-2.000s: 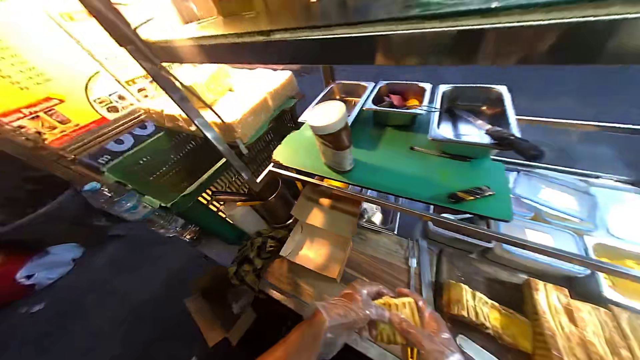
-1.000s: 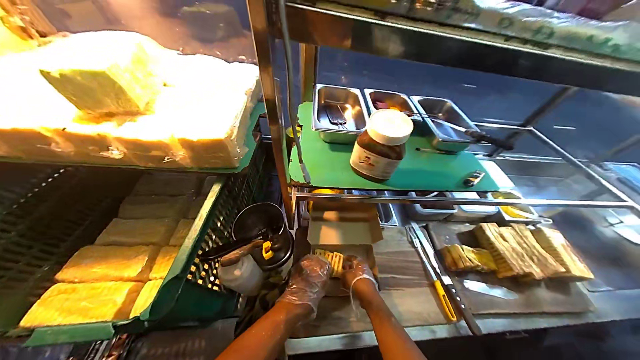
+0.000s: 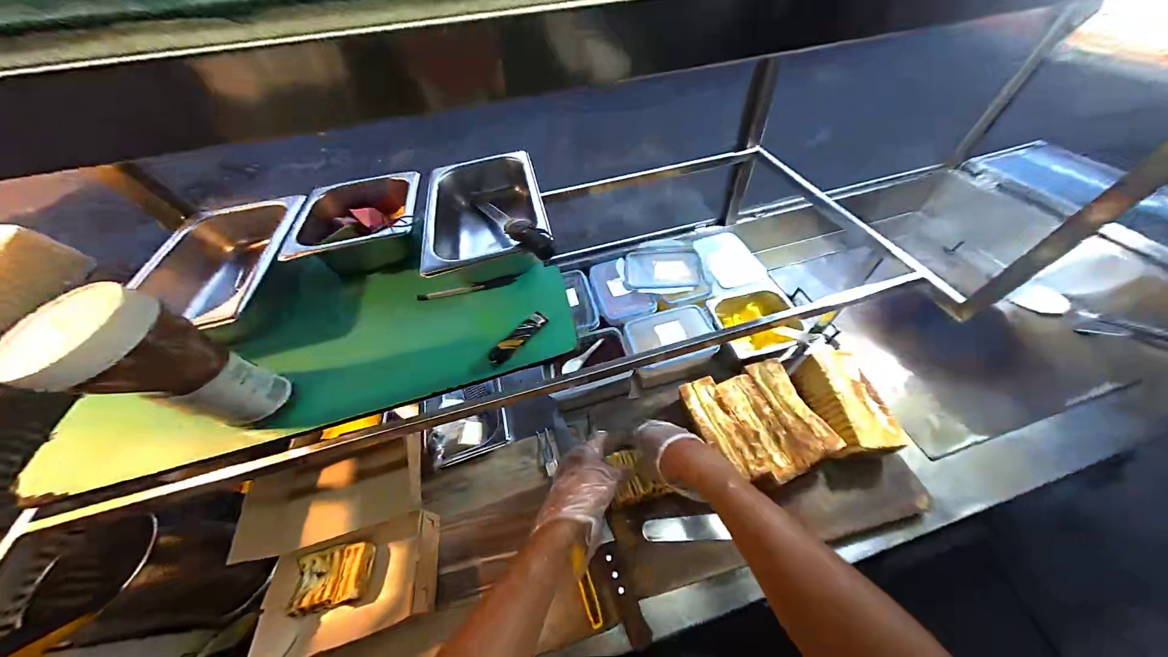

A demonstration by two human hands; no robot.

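Observation:
My left hand (image 3: 584, 484), in a clear plastic glove, is at the left side of a small stack of sliced toasted bread (image 3: 636, 478). My right hand (image 3: 671, 456), gloved too, lies on the right side of that stack, its fingertips partly hidden. Larger blocks of toasted bread (image 3: 762, 422) stand just right of it on a wooden board (image 3: 876, 502). An opened cardboard box (image 3: 415, 566) holds another cut piece of toast (image 3: 332, 577). A flat metal blade (image 3: 686, 528) lies below my right wrist, and a yellow-handled tool (image 3: 589, 589) lies below my left hand.
A metal rail (image 3: 511, 399) crosses above the counter. Behind it, a green board (image 3: 411, 319) carries a white-lidded jar (image 3: 146, 351), a box cutter (image 3: 517, 338) and a pen. Steel pans (image 3: 484, 214) and lidded plastic containers (image 3: 671, 328) stand farther back.
My hands have moved right, from the cardboard box to the bread on the board. A piece of toast now lies in the box, out of my hands. The view has swung right.

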